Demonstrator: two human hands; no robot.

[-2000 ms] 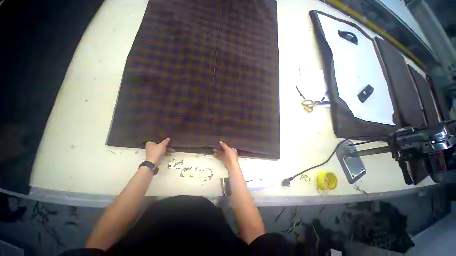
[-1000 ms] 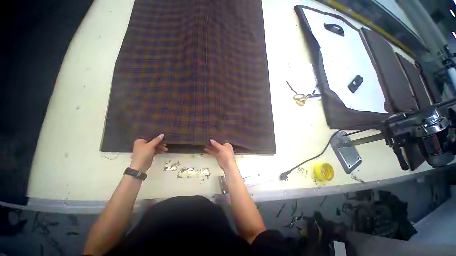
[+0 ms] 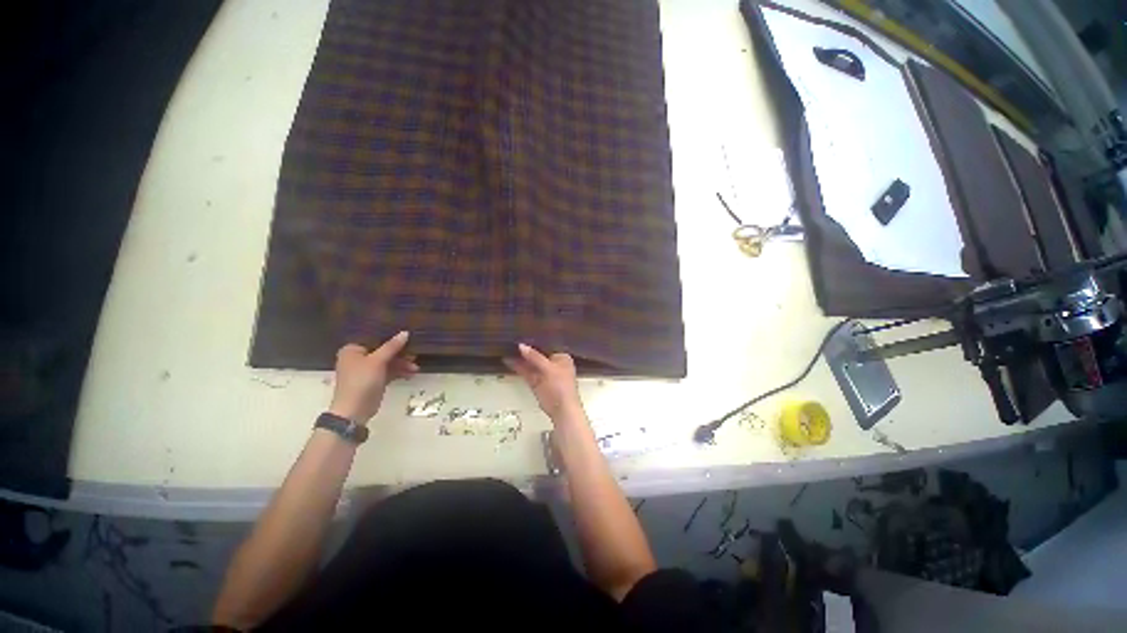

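Note:
A plaid fabric ply (image 3: 482,198), brown with blue and orange-tan checks, lies on top of a stack at the table's middle; its far end runs out of the picture. My left hand (image 3: 372,373) pinches its near edge left of the middle, thumb on top and fingers under. My right hand (image 3: 545,373) pinches the same edge right of the middle. Between my hands the edge is slightly raised, and soft ripples run up the cloth. How many plies I hold cannot be told.
Dark fabric (image 3: 74,186) lies at the left. Small bits (image 3: 476,423) lie before me. At the right are gold-handled scissors (image 3: 750,239), a yellow tape roll (image 3: 805,423), a cutting machine (image 3: 1051,334) with its cable, and a white sheet (image 3: 865,148) on dark cloth.
My left hand has shifted a little left along the edge, and ripples now show in the ply. Both hands keep hold. The view has also shifted slightly.

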